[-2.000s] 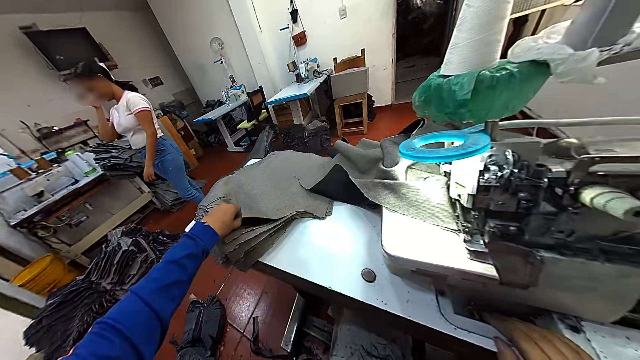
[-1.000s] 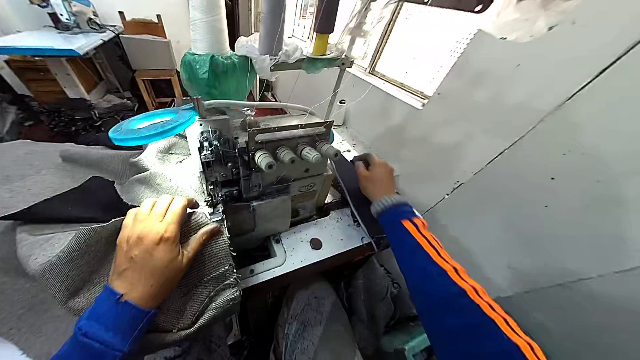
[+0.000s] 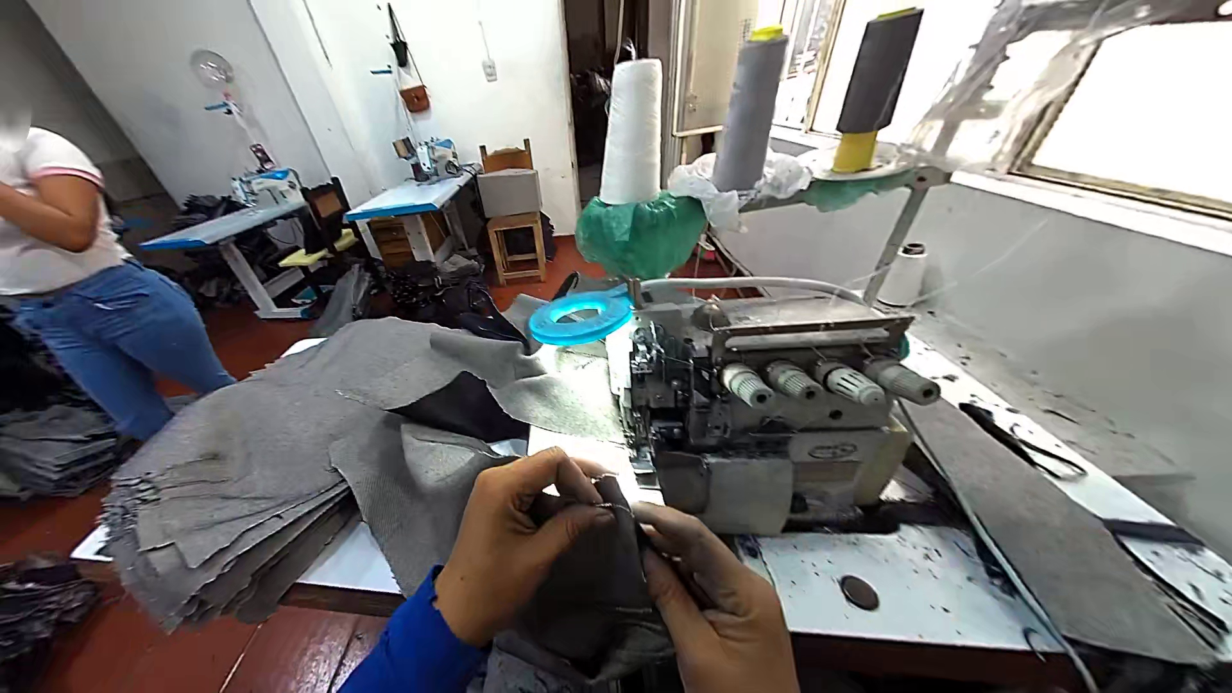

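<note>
My left hand (image 3: 529, 539) pinches a dark grey fabric piece (image 3: 587, 597) between thumb and fingers at the table's front edge. Close beside it, my right hand (image 3: 717, 597) grips the same piece, whose seam edge lies between the two hands. Just behind them is an overlock sewing machine (image 3: 770, 414) with a row of tension knobs and a blue ring (image 3: 580, 318) at its upper left. Grey fabric (image 3: 414, 491) lies on the table left of the presser foot, next to a thick stack of cut grey pieces (image 3: 241, 452).
Thread cones, including a white cone (image 3: 631, 135), stand above the machine. Scissors (image 3: 1020, 443) and a grey fabric strip (image 3: 1039, 520) lie at right. A person (image 3: 96, 260) stands at the left. Behind are other sewing tables (image 3: 409, 197) and a wooden chair (image 3: 517, 231).
My right hand has left the strip right of the machine and come to my left hand, where both now hold the fabric. The view has swung back left.
</note>
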